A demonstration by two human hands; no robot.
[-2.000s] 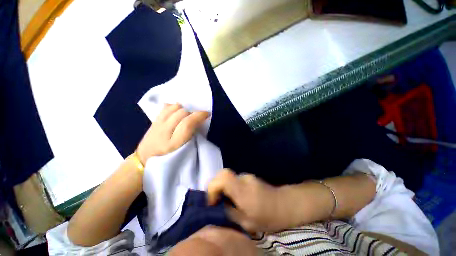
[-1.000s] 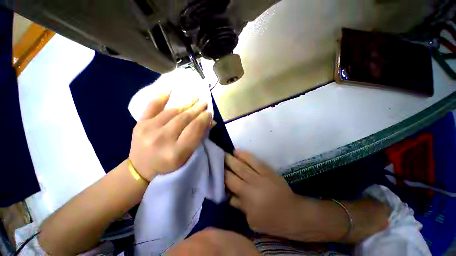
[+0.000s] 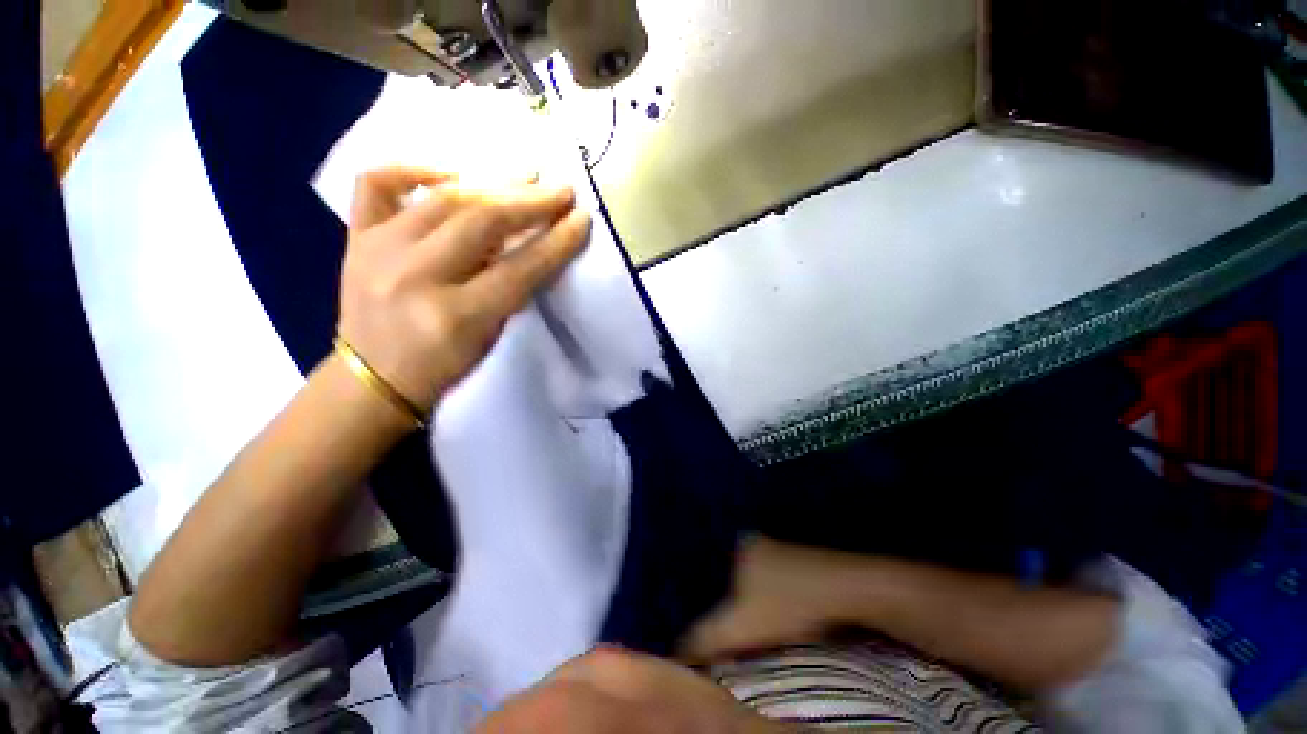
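My left hand [image 3: 444,280] lies with fingers spread on a white-faced piece [image 3: 523,445], just in front of the needle and presser foot [image 3: 516,65]. The piece runs from under the machine head down towards my lap. Navy fabric [image 3: 674,502] shows beneath it and along its right edge. Another part of navy fabric [image 3: 265,158] lies on the table to the left of my hand. My right hand [image 3: 760,595] is low by my lap at the lower end of the fabric, blurred; its fingers are partly hidden, so its hold cannot be told.
A dark phone [image 3: 1132,86] lies on the right of the white table [image 3: 846,301]. The table's green front edge [image 3: 989,351] curves below it. A red basket [image 3: 1218,409] is at the right. Navy cloth [image 3: 58,316] hangs at the far left. An orange-yellow strip [image 3: 115,72] is behind it.
The view has tilted, so the machine head shows less. My right hand has moved from beside the seam edge down to my lap. My left hand stays on the white piece near the needle.
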